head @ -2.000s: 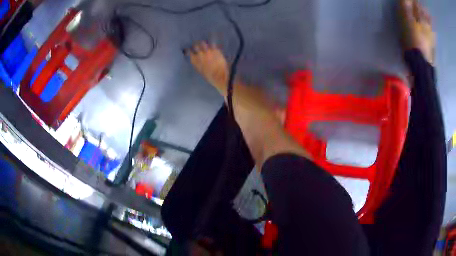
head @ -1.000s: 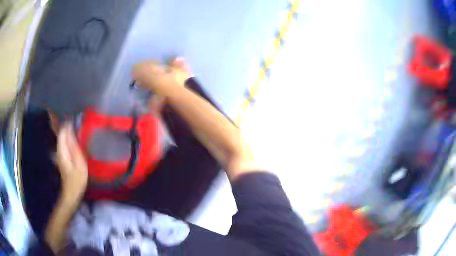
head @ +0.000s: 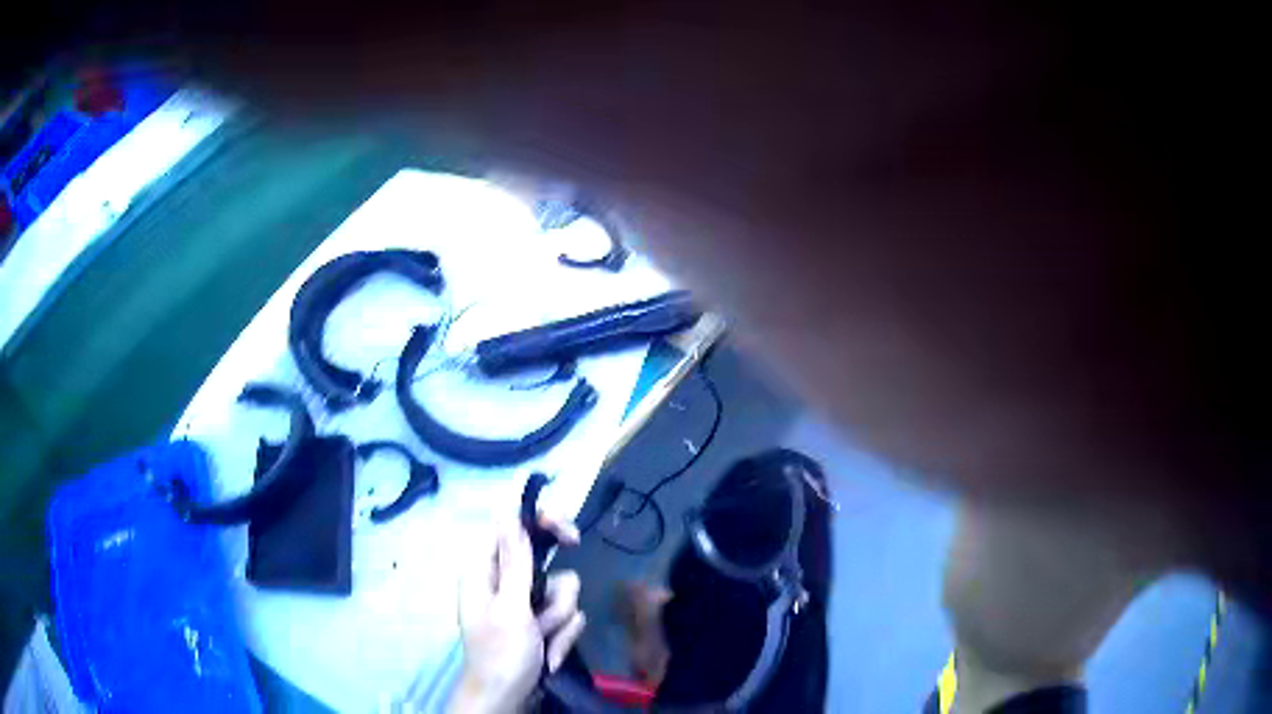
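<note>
My left hand is over the front edge of the white sheet, its fingers closed around a slim black curved piece. My right hand is a huge dark blur close to the camera, covering the top right; its fingers cannot be made out. Black headbands lie on the white foam sheet, one curved round at the centre and one overlapping the black tray. A small yoke lies right of the tray. Another black arc is over my lap.
A blue bin stands at the left. A thick black cylindrical tool lies near the sheet's right edge, with another small yoke behind it. A black cable hangs beside the bench. Yellow-black tape marks the floor.
The view has swung from the floor and red stools up to the bench. My left hand has come up to the bench edge with a black piece. My right hand has come close to the camera.
</note>
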